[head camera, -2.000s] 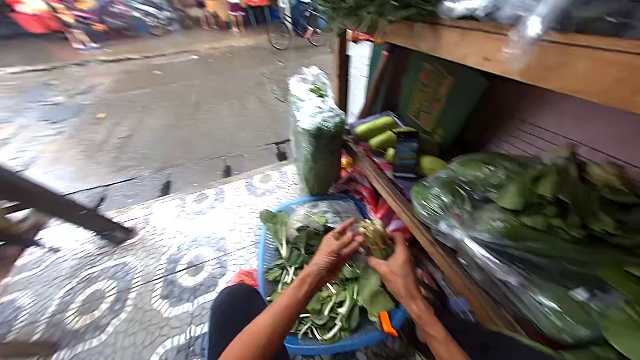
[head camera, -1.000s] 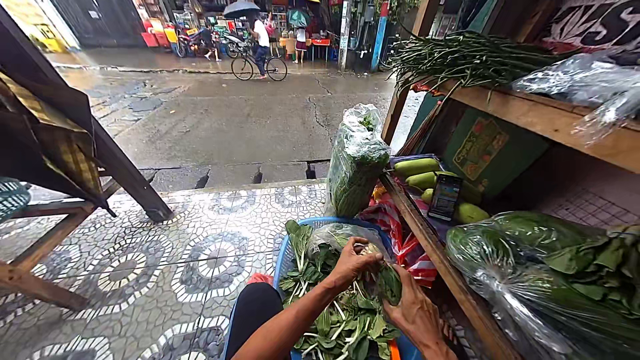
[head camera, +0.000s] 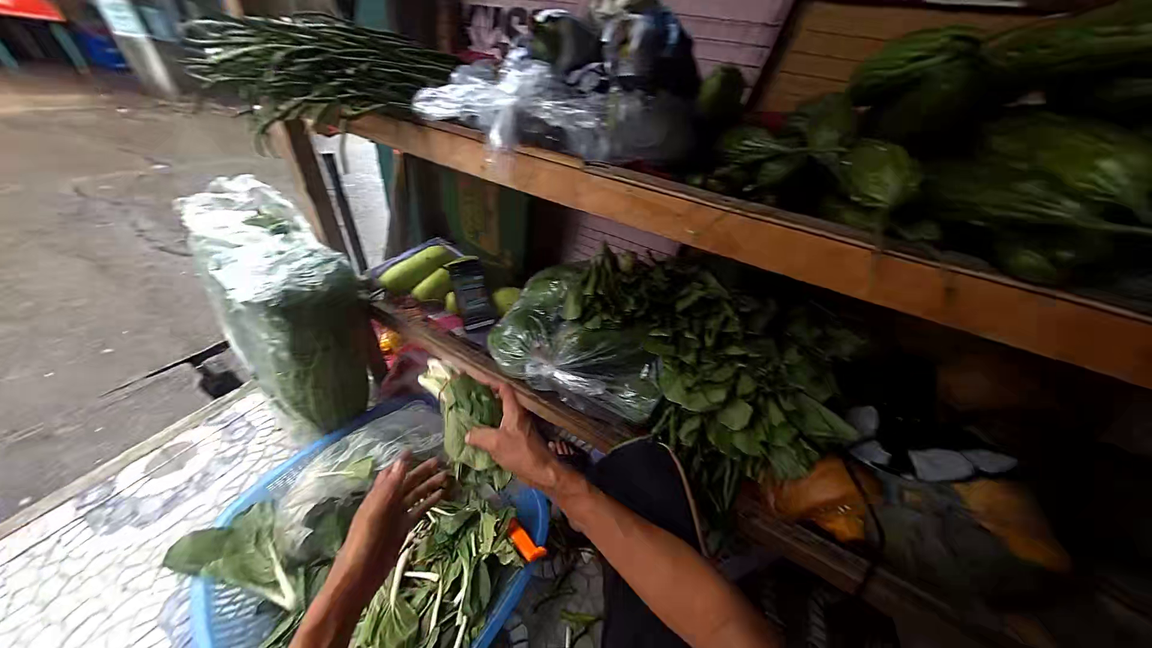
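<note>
A bunch of leafy greens with pale stems (head camera: 468, 418) is held upright in my right hand (head camera: 522, 445), over the far edge of a blue plastic basket (head camera: 202, 598). My left hand (head camera: 400, 495) is beside the bunch with its fingers apart, above the basket, and nothing is seen in it. Loose leafy greens (head camera: 450, 558) with white stems fill the basket's near part. A clear plastic bag (head camera: 360, 459) lies in its far part. An orange-handled tool (head camera: 525, 542) rests at the basket's right side; its other end is hidden.
A tall plastic bag of greens (head camera: 297, 315) stands behind the basket. To the right, a wooden shelf (head camera: 720, 225) bears long beans (head camera: 324, 72) and other vegetables. Below it are bagged greens (head camera: 585, 351), leafy bunches (head camera: 747, 387), pale green gourds (head camera: 418, 270) and a phone (head camera: 472, 292).
The view has swung right toward the shelves. My hands, close together around the greens one second ago, are now apart, with the bunch in my right hand only.
</note>
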